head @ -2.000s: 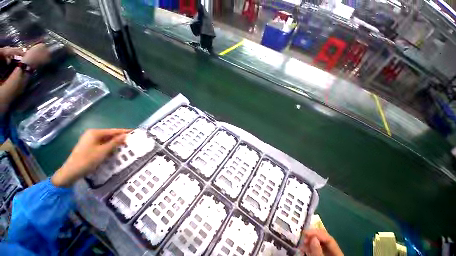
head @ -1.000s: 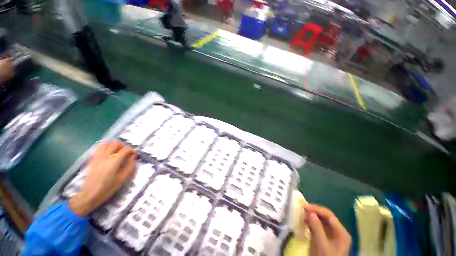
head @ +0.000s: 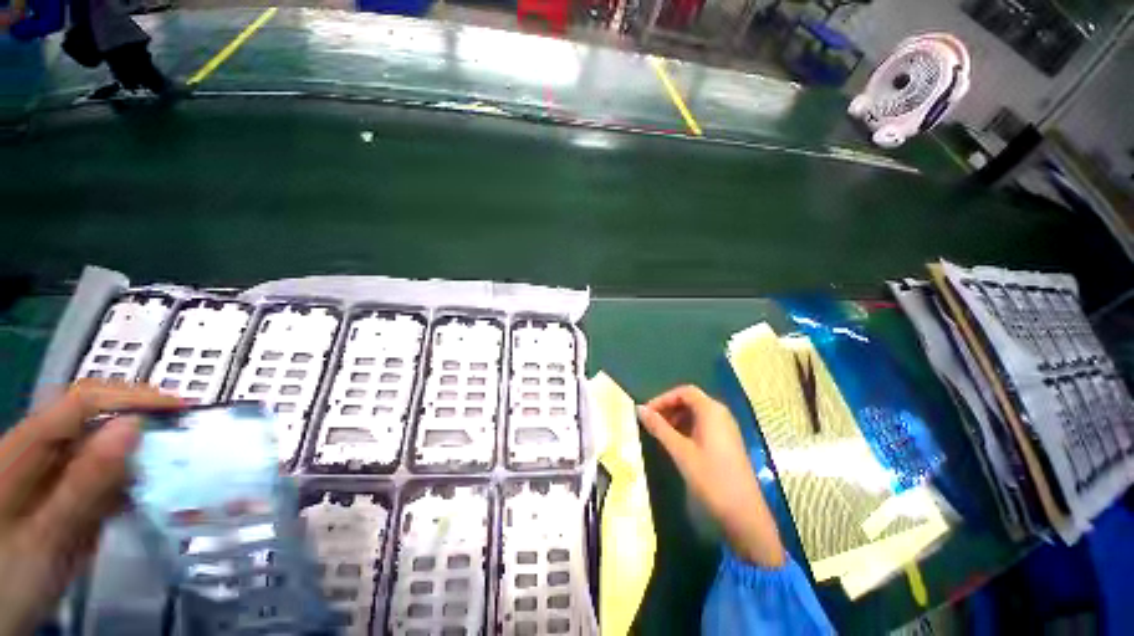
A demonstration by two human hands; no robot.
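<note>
My left hand (head: 77,478), at the left, holds a phone middle frame (head: 224,509) by its top end, raised over the tray. The held frame looks grey and blurred. The blister tray (head: 491,298) lies in front of me with two rows of white frames in its pockets; the held frame hides some pockets. My right hand (head: 703,454) is right of the tray beside the pale yellow adhesive strip (head: 626,497), thumb and index fingertips together. Whether anything is between those fingertips cannot be told.
Pale yellow striped sheets (head: 821,497) with dark tweezers (head: 808,393) on them lie on a blue plastic bag (head: 889,429) at the right. Stacked trays (head: 1045,398) with a brown cardboard edge stand farther right. The green conveyor belt (head: 435,205) runs behind. A fan (head: 914,90) is upper right.
The view has swung right. My left hand now holds a frame up above the tray. My right hand has moved off the tray's right edge, and its fingertips are now together.
</note>
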